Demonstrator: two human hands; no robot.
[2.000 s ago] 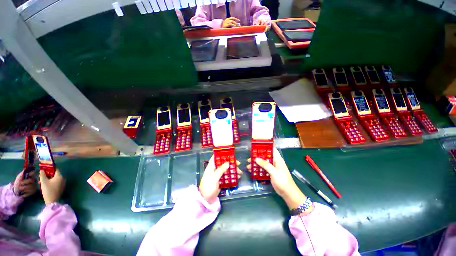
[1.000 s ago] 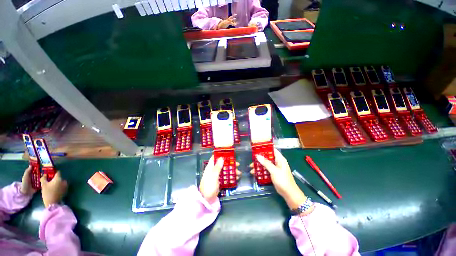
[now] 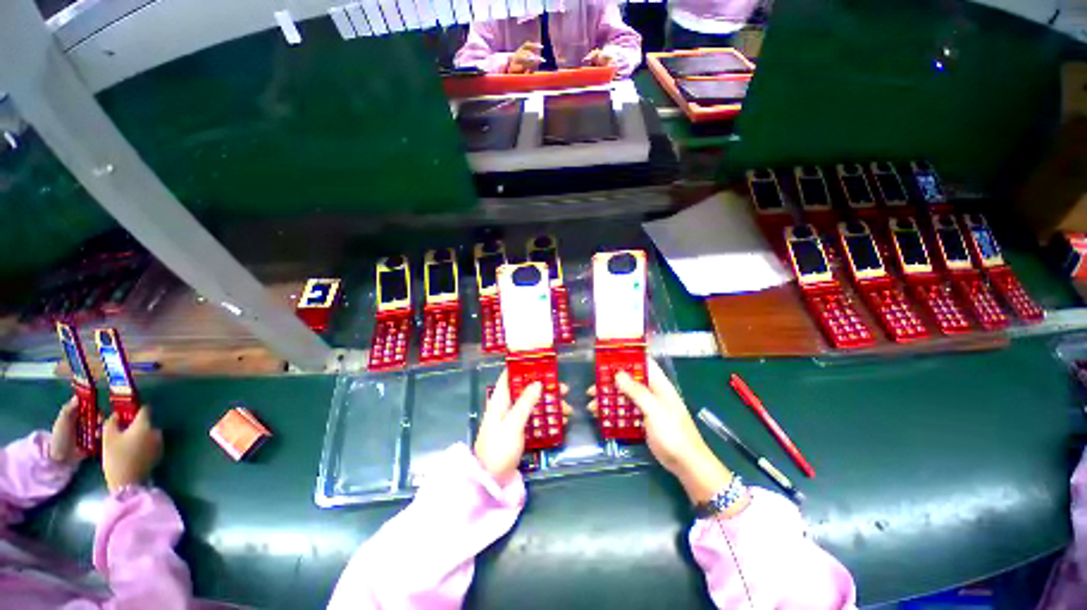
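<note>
My left hand [image 3: 505,427] holds an open red flip phone [image 3: 530,322] upright, its screen lit white, my thumb on the red keypad. My right hand [image 3: 654,417] holds a second open flip phone [image 3: 620,304], its screen also lit white, with my thumb on its keypad. The two phones are side by side, apart, above a clear plastic tray [image 3: 367,434]. Something red shows in the tray beside my left hand, mostly hidden. Several open phones [image 3: 440,305] with dark screens stand behind the tray, one partly hidden by the left phone.
Right: two rows of open phones [image 3: 869,265], white paper [image 3: 719,242], brown board [image 3: 763,322], red pen [image 3: 771,425], black-and-silver pen [image 3: 749,452]. Left: a small red-orange item [image 3: 240,434], a metal post [image 3: 155,197], another worker's hands [image 3: 129,448] with two phones. Workers sit across.
The right phone's screen has gone from bluish to white since two seconds ago, and that phone has shifted slightly left. The left neighbour's two phones have moved apart. Another person shows at the back.
</note>
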